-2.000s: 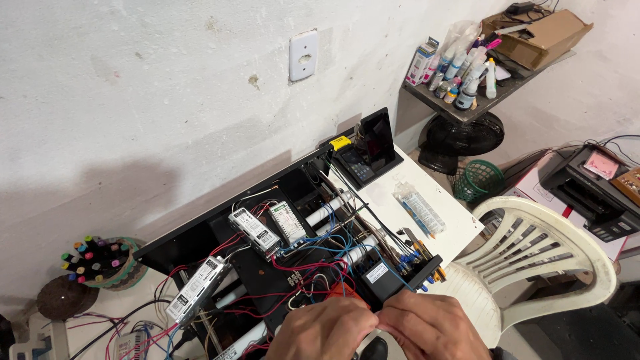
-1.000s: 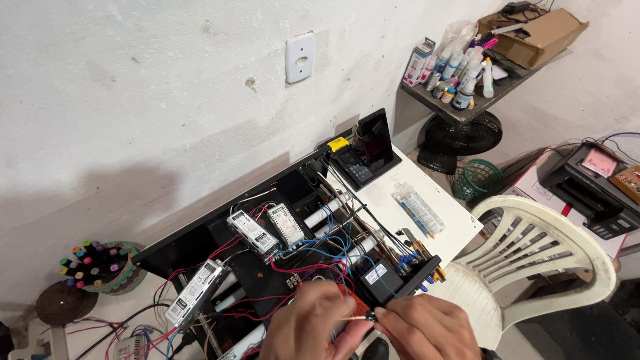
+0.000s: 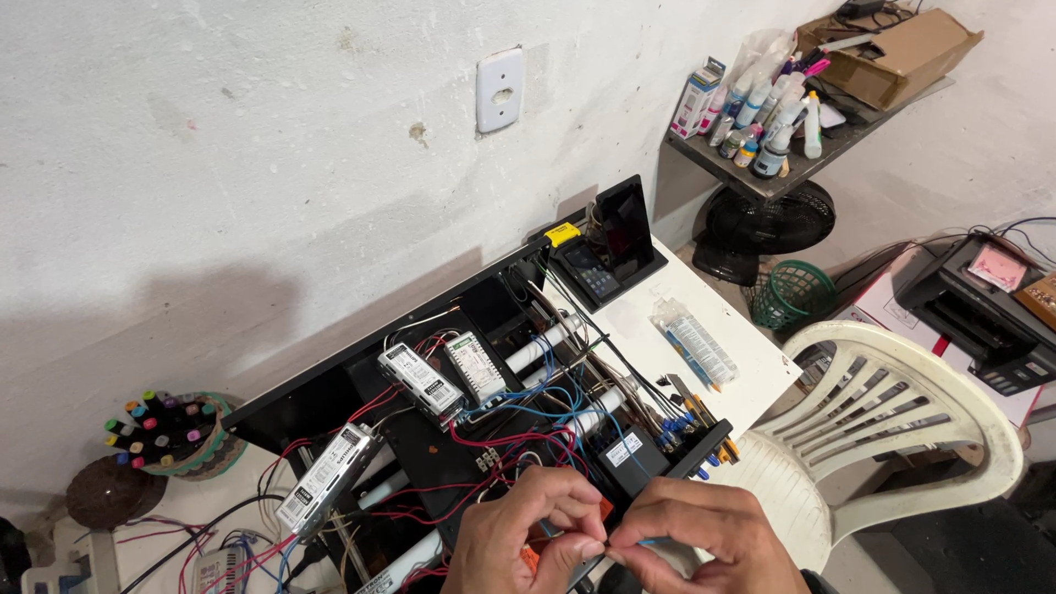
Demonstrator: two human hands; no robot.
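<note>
My left hand (image 3: 536, 528) and my right hand (image 3: 701, 532) meet fingertip to fingertip over the lower edge of an opened black electrical device (image 3: 445, 437). Pinched between them is something thin, like a wire; a short blue wire piece (image 3: 656, 542) shows at my right fingers. An orange object lies partly hidden behind my left hand. Inside the device are a silver Philips ballast (image 3: 421, 381), a white ballast (image 3: 474, 367), another silver ballast (image 3: 330, 478), white tubes (image 3: 549, 342), a black box with a label (image 3: 624, 450), and red and blue wires.
On the white table (image 3: 709, 301) lie a clear plastic packet (image 3: 693, 342) and a tablet on a stand (image 3: 623, 235). A basket of markers (image 3: 198, 441) is at left. A white plastic chair (image 3: 899, 412) stands at right, below a shelf (image 3: 771, 186) with bottles. A printer (image 3: 973, 305) sits far right.
My hands stay together at the device's lower edge while the fingers shift their hold on the thin piece. My left thumb and fingers have changed position.
</note>
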